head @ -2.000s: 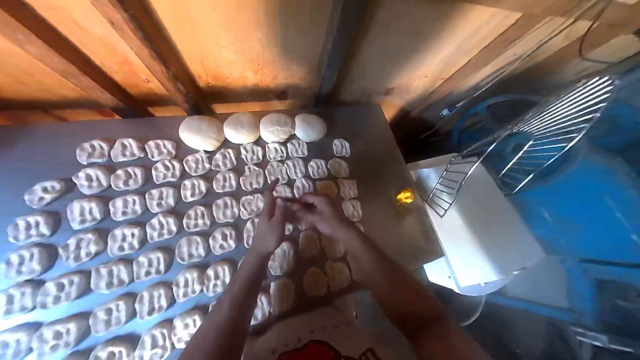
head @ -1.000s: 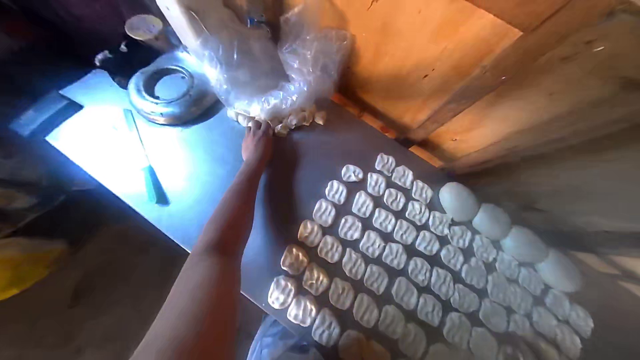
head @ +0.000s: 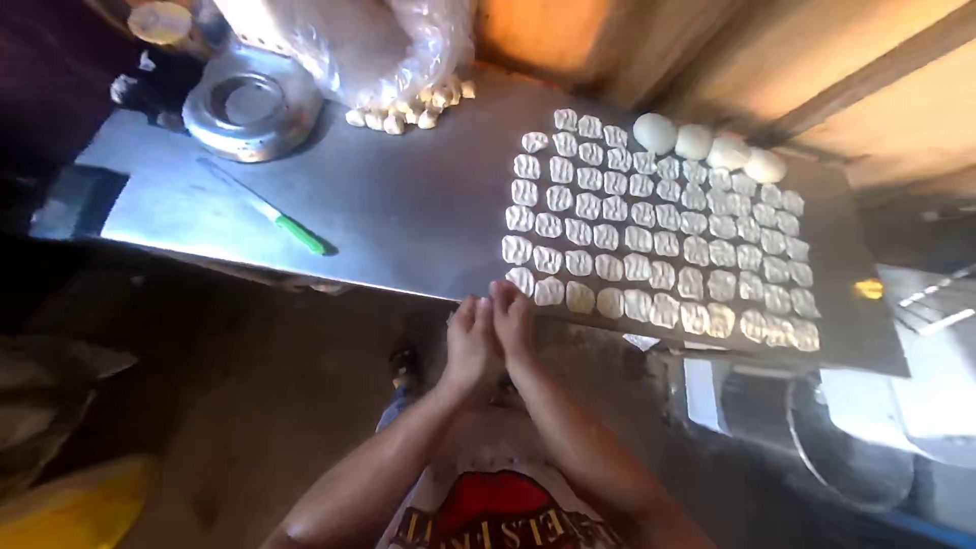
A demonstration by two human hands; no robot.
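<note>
My left hand (head: 470,341) and my right hand (head: 512,324) are side by side, touching, at the front edge of the metal table (head: 396,198). Whether anything lies between the fingers cannot be told. Just beyond my fingertips begin rows of flattened dough pieces (head: 614,207) with pressed dents. Behind the rows sit several smooth dough balls (head: 655,134). At the back left, small dough lumps (head: 393,123) lie at the mouth of a clear plastic bag (head: 435,46).
A knife with a green handle (head: 303,234) lies left on the table, near a round metal pan or lid (head: 248,107). A wire rack (head: 934,301) stands beyond the right end. Something yellow (head: 76,507) is at the lower left.
A second ago one hand was at the small dough lumps by the bag; now both hands are together at the table's front edge. The view has swung widely.
</note>
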